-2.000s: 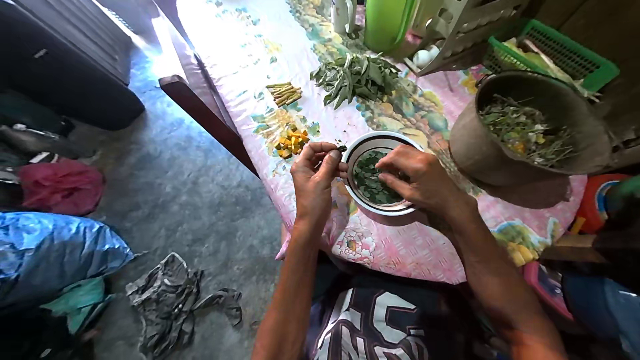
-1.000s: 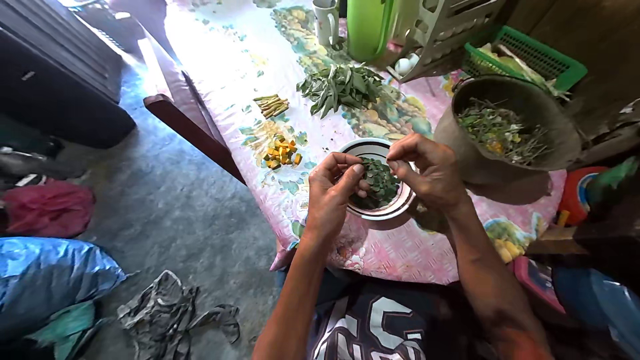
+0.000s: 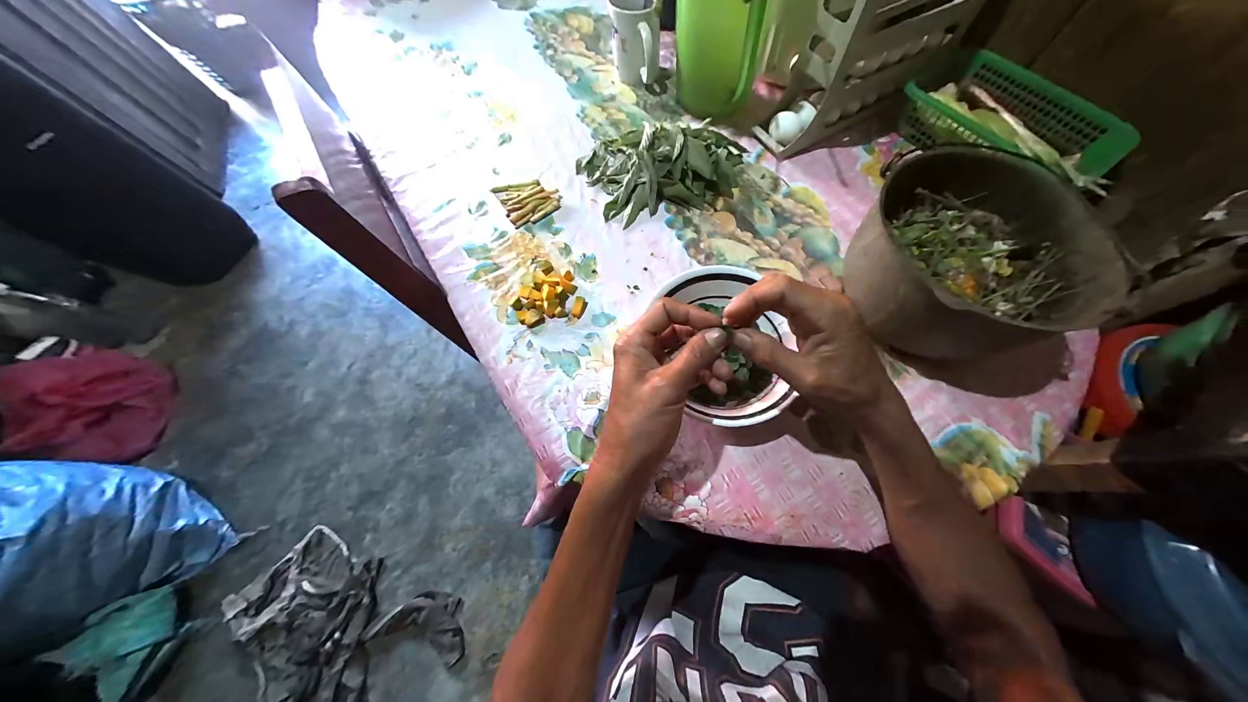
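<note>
My left hand [image 3: 673, 363] and my right hand [image 3: 814, 336] meet above a white bowl with dark rings [image 3: 749, 413]. Their fingertips pinch a small green leaf piece [image 3: 724, 330] between them. Green leaves [image 3: 743, 369] lie inside the bowl, partly hidden by my fingers. Beyond the bowl is a pile of long green leaves [image 3: 673, 168]. Cut stalks [image 3: 527, 202] form a small bundle to the left of that pile, with orange-yellow diced pieces [image 3: 547, 295] nearer to me.
A large metal pot [image 3: 892, 283] of stems and trimmings stands right of the bowl. Behind it are a green plastic basket [image 3: 1111, 136], a plastic rack [image 3: 848, 73], a green container [image 3: 717, 58] and a mug [image 3: 636, 44]. A wooden chair edge [image 3: 375, 258] borders the table's left side.
My right hand has risen from the leaves in the bowl, where it was two seconds ago. The fingertips of both hands have come together over the bowl.
</note>
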